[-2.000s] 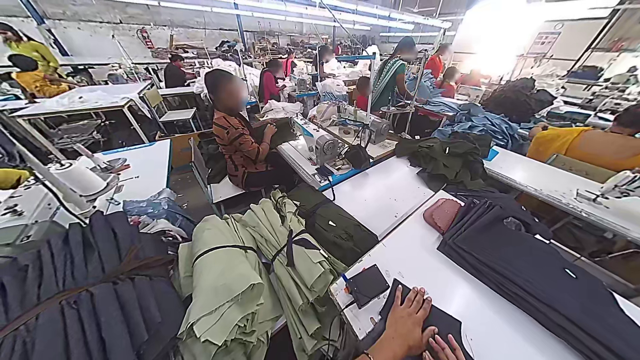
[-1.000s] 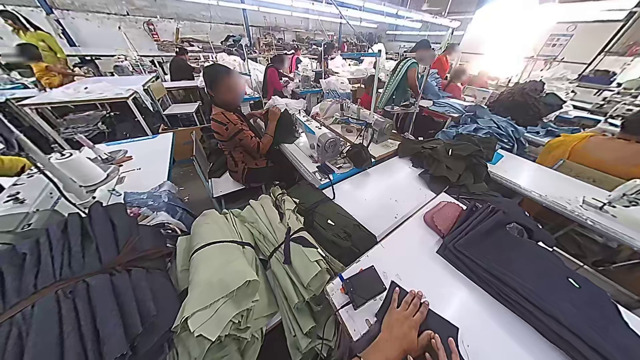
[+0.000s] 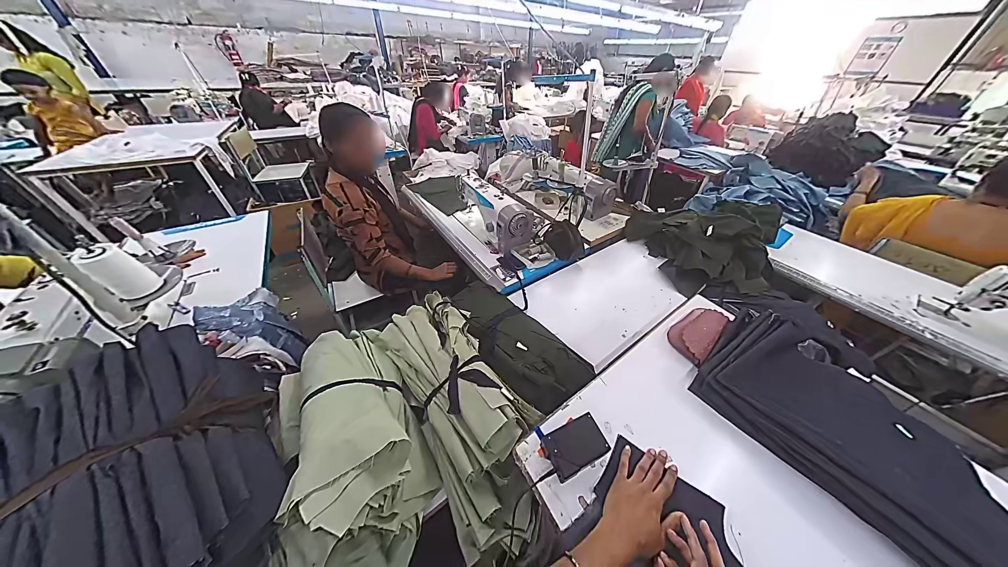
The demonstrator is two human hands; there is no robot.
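Observation:
A dark fabric piece [image 3: 705, 504] lies on the white tabletop at the lower edge of the view. My left hand [image 3: 639, 504] rests flat on it, fingers pointing away from me. My right hand [image 3: 687, 543] is just beside it at the frame's bottom edge, also over the cloth and partly cut off; its fingers look slightly spread. A black flat pad [image 3: 576, 446] sits on the table corner to the left of the hands. To the right lies a stack of dark fabric panels [image 3: 819, 409], with a reddish-brown block [image 3: 698, 335] at its upper left end.
Tied bundles of light green fabric [image 3: 354, 449] and dark grey fabric [image 3: 134, 465] stand at the left. A dark green bundle [image 3: 528, 339] lies beyond them. A seated co-worker [image 3: 370, 228] is near a sewing machine [image 3: 504, 216]. Dark green cloth [image 3: 709, 244] is heaped on the table ahead.
The seated co-worker held dark cloth up near the machine one second ago; now that person's arm is lowered. My hands stay on the dark fabric piece with little plain movement.

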